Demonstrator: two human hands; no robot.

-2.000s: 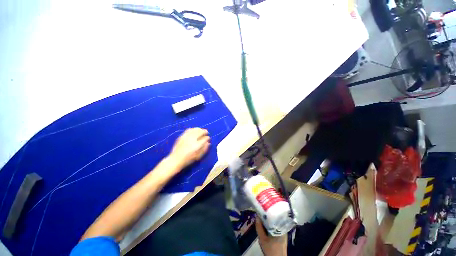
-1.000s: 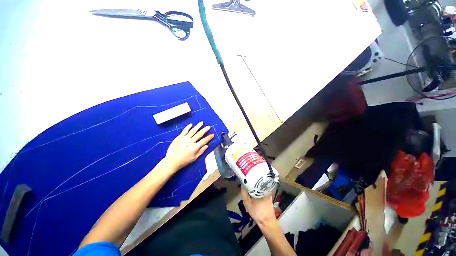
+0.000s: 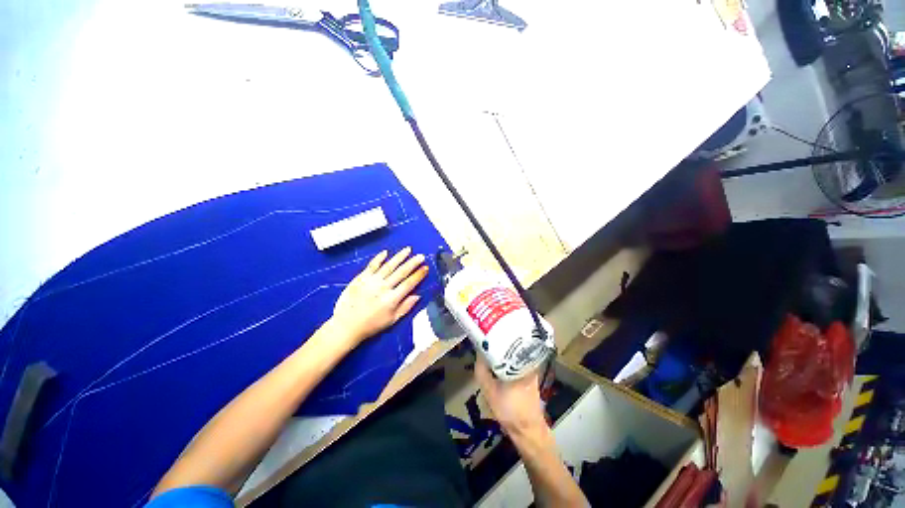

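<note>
The blue fabric lay [image 3: 198, 268] with thin chalk lines lies on the white table. My left hand [image 3: 379, 295] rests flat on it near its narrower end, fingers spread, holding nothing. My right hand [image 3: 511, 395] grips the electric round-knife cutter [image 3: 496, 316] from below, at the table's front edge. The cutter's head touches or nearly touches the lay's edge beside my left fingertips; its blade is not clearly visible. The short cloth weight [image 3: 349, 228] lies above my left hand. The long cloth weight [image 3: 25, 412] lies at the far left.
The fabric shears [image 3: 320, 24] and a dark metallic clamp [image 3: 483, 13] lie at the table's far side. The power cord [image 3: 458, 198] hangs across the view to the cutter. Below right are an open box [image 3: 605, 422], black cloth and a red plastic bag [image 3: 809, 382].
The cutter has come up from below the table edge to the lay's edge. My left hand has flattened with its fingers spread. The view has shifted slightly.
</note>
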